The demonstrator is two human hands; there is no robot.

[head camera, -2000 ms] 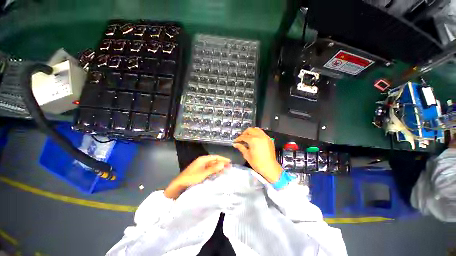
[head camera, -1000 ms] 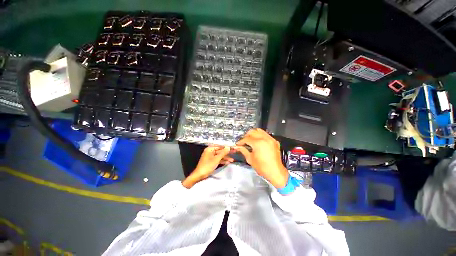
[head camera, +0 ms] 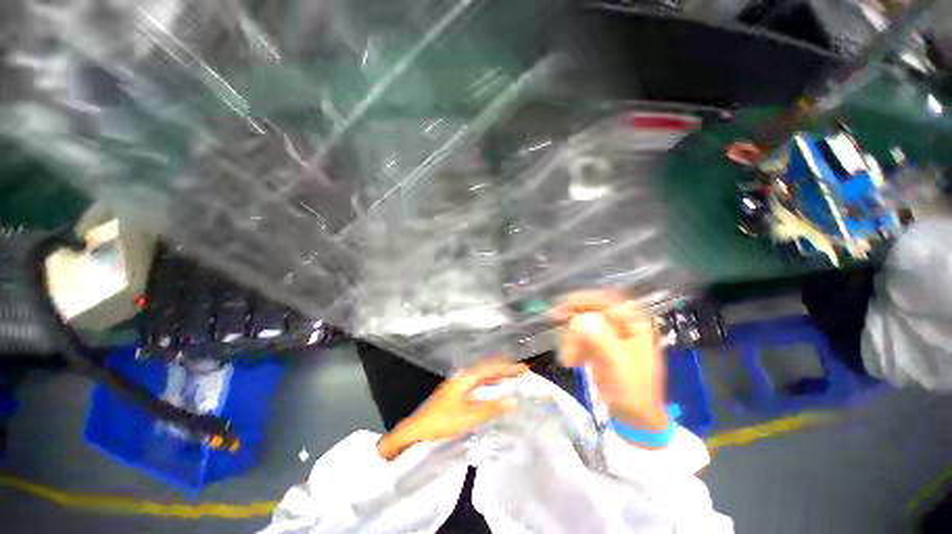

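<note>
The view is badly blurred, with pale streaks over the bench. My right hand (head camera: pixel 616 355), above a bright blue wristband, is raised and smeared in front of the machine's front edge; whether its fingers hold a part cannot be seen. My left hand (head camera: pixel 454 405) is in front of my smock, thumb apart from the fingers, with nothing visible in it. The clear blister tray (head camera: pixel 428 313) shows faintly beyond my hands. The black tray's (head camera: pixel 214 318) lower pockets show at its left. The pale fixture (head camera: pixel 590 183) on the machine plate is smeared.
A white box (head camera: pixel 94 271) with a thick black hose stands at the left. Blue bins (head camera: pixel 141 417) are below the bench edge. A blue wired device (head camera: pixel 835 188) is on the green mat at right. Another person's white sleeve (head camera: pixel 913 308) is at far right.
My hands have separated. My right hand has moved right and up, away from the clear tray's front edge. My left hand stays near my smock. The view has shifted and blurred.
</note>
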